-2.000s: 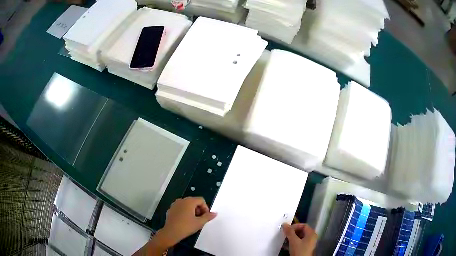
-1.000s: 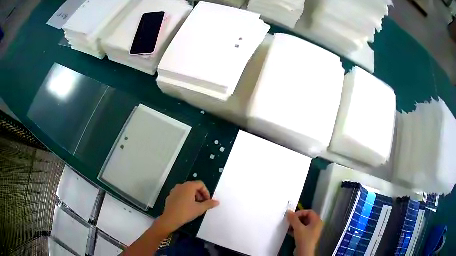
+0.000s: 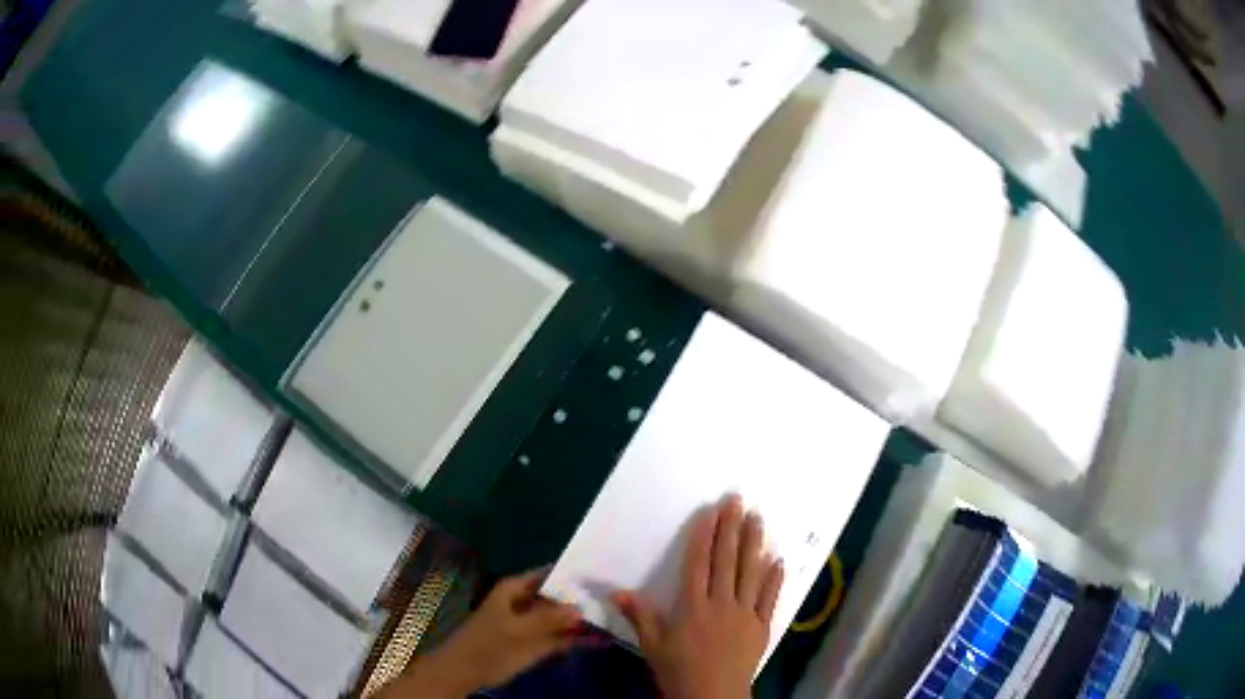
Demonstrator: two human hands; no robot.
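A bright white sheet, which looks like a backsheet, lies in front of me at lower centre, with small marks near its right edge. My right hand rests palm down on its near part, fingers spread and holding nothing. My left hand is at the sheet's near left corner, its fingers closed on the edge there. What lies under the sheet is hidden.
White film piles stand behind the sheet. A grey-white sheet pile and a glossy clear plate lie left. Blue cell strings and a yellow scissors loop are at right. A wire-mesh rack holds white packs at lower left.
My right hand has moved from the sheet's right edge onto its surface and opened flat. My left hand has moved down to the near left corner. The camera view has shifted and tilted.
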